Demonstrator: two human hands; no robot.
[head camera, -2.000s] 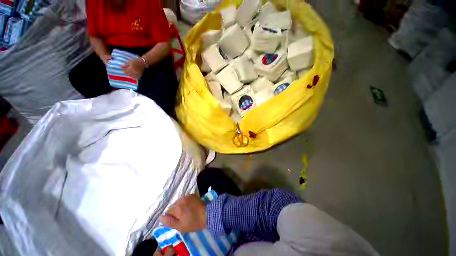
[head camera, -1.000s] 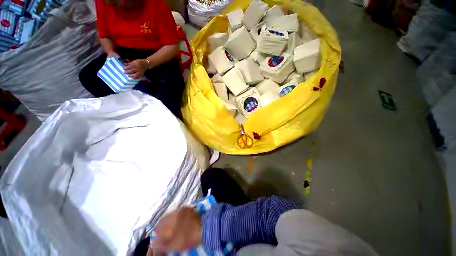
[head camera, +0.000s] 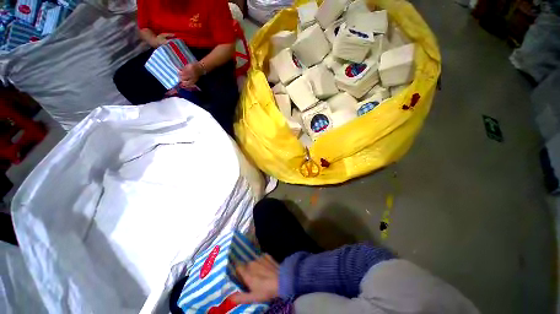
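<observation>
A blue-and-white striped box-shaped cover (head camera: 206, 285) with a red oval and a red patch is at the bottom, beside the white sack's near edge. It looks boxy and stands tilted. My right hand (head camera: 258, 279) comes from the right in a blue checked sleeve. It lies against the cover's right side, fingers spread and slightly blurred, not wrapped around it. My left hand is not visible. The large white woven sack (head camera: 110, 122) is wide open at the left. The yellow sack (head camera: 270, 144) ahead holds many off-white covers (head camera: 310, 46) with dark round patches.
Orange-handled scissors (head camera: 309, 167) lie on the yellow sack's near rim. A person in a red shirt (head camera: 187, 21) sits beyond the white sack, holding another striped cover (head camera: 171, 63). Grey sacks (head camera: 80, 67) stand behind at left. More grey bags (head camera: 540, 55) line the right edge.
The striped cover at my lap now stands boxier, with its red oval in view. My right hand has shifted right and its fingers have spread. The fingers of my left hand no longer show.
</observation>
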